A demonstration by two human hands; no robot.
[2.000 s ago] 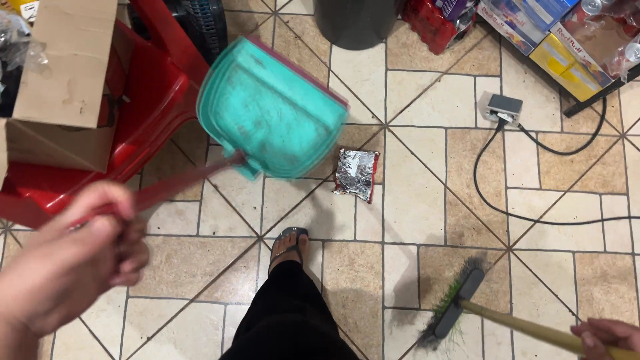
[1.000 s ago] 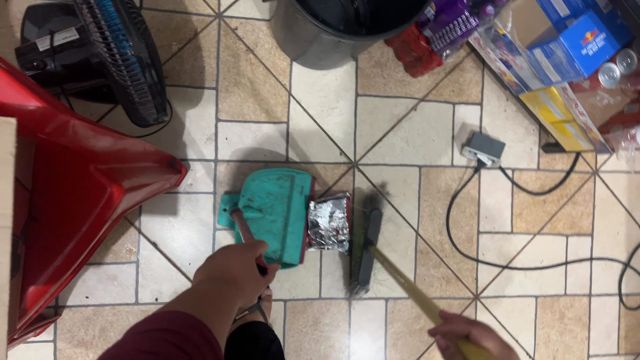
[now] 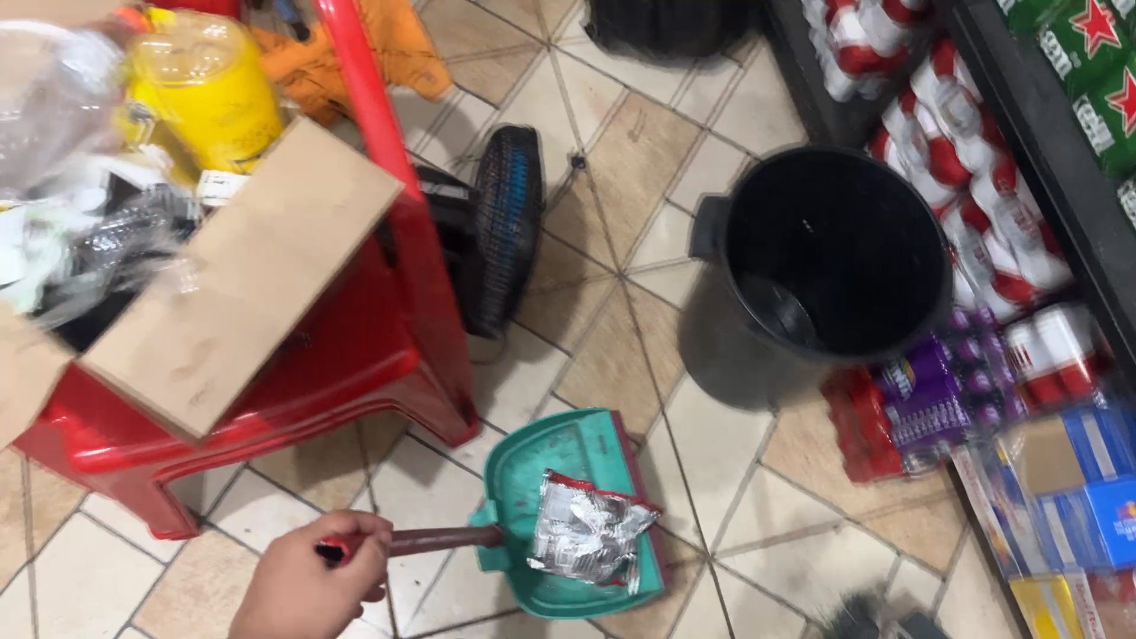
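My left hand point(image 3: 315, 577) is closed around the dark red handle of a teal plastic dustpan point(image 3: 524, 444), low in the middle of the view. A crumpled silver foil wrapper with red edges point(image 3: 590, 532) lies in the pan. Up and to the right of the dustpan stands a round black bin point(image 3: 737, 355), its mouth facing up. Part of a broom head with dark bristles point(image 3: 865, 617) shows at the bottom edge, right of the pan. My right hand is outside the view.
A red plastic chair point(image 3: 417, 382) holding an open cardboard box point(image 3: 248, 275) stands at left, a black fan point(image 3: 510, 231) behind it. Packs of purple drinks point(image 3: 932, 390), cartons point(image 3: 1065, 497) and shelved cans point(image 3: 994, 195) line the right side of the tiled floor.
The foil wrapper, on the floor beside the dustpan one second ago, now lies in the pan. The broom is mostly out of view and my right hand has left it. The view has shifted strongly.
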